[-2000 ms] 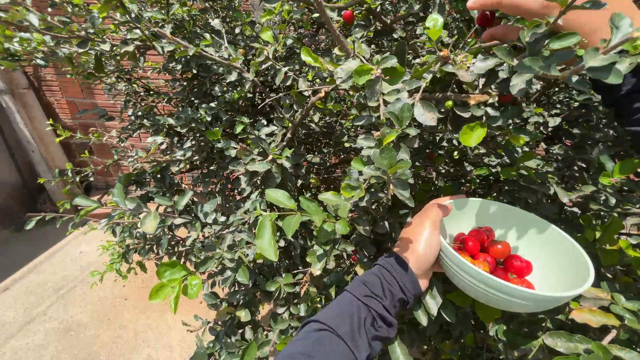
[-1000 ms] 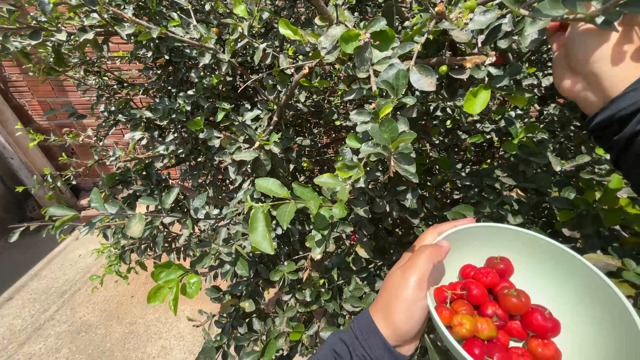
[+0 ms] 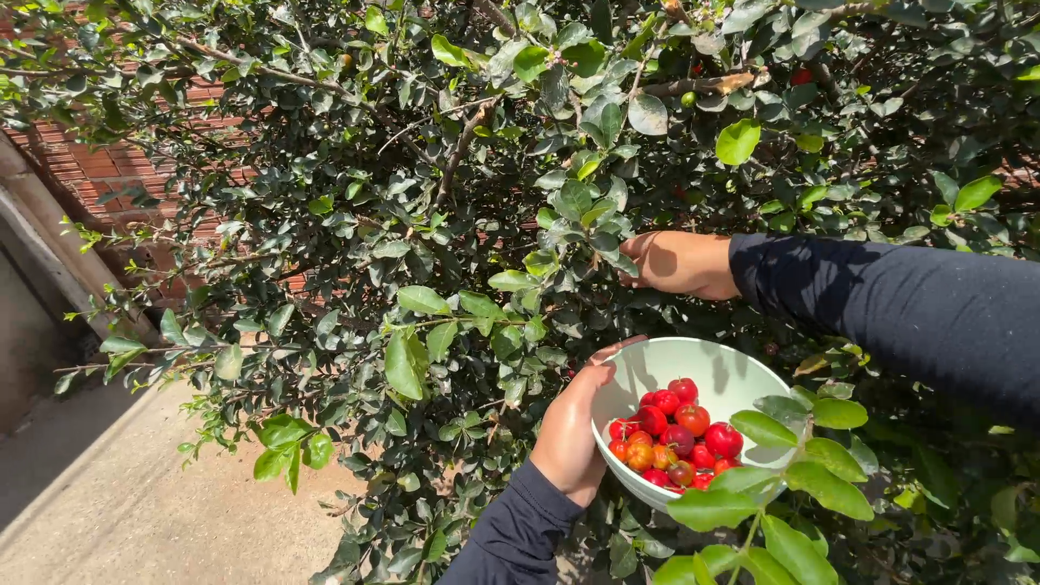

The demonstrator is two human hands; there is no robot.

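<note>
My left hand (image 3: 571, 431) grips the left rim of a pale green bowl (image 3: 735, 370), its thumb over the edge. Inside lie several red and orange acerola-like cherries (image 3: 681, 440). Above the bowl, my right hand (image 3: 676, 264) reaches from the right into the foliage of a leafy bush (image 3: 487, 244); leaves hide its fingertips, so what they touch cannot be seen. A leafy twig (image 3: 760, 516) crosses in front of the bowl's lower right side. One red fruit (image 3: 801, 76) and a small green one (image 3: 688, 99) hang higher up in the bush.
Branches (image 3: 463, 150) spread across most of the view. Behind them at the left stands a red brick wall (image 3: 106, 166), with a pale post (image 3: 61, 236) leaning beside it. Sunlit concrete ground (image 3: 187, 496) lies at the lower left.
My right hand has come down from the upper right into the middle of the bush. The bowl, held in my left hand, now sits farther left than one second ago.
</note>
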